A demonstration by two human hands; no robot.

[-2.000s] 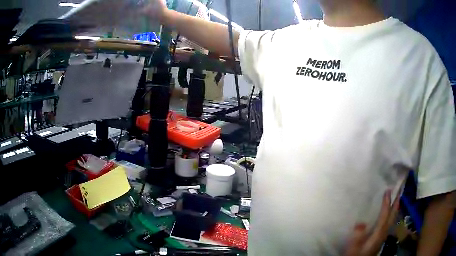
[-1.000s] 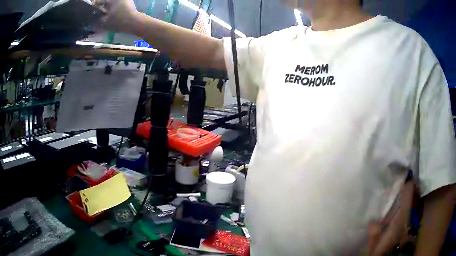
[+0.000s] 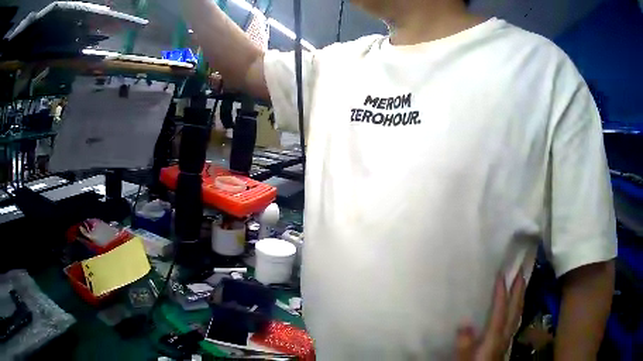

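Observation:
Neither of my hands can be made out for certain. A person in a white T-shirt [image 3: 437, 197] stands close in front of me. Their raised arm [image 3: 229, 49] reaches to the upper left, where the hand is blurred and cut off near dark flat items [image 3: 70, 25] on a shelf. A hand [image 3: 493, 324] with its fingers up lies against the shirt's side at the lower edge. It seems to be that person's, though its wrist is cut off.
On the green bench are an orange-red tray [image 3: 233, 192], a white tub [image 3: 275, 261], a dark blue box [image 3: 243, 300] and a red bin with a yellow note [image 3: 116, 266]. Bubble wrap with a dark board [image 3: 42, 317] lies at lower left. A dark post [image 3: 192, 169] and hanging cable [image 3: 299, 77] stand before it.
The person and the bench have shifted left in view. The dark items near the raised hand sit farther left and the hand no longer shows clearly. The hand at the shirt is clearer than a second ago.

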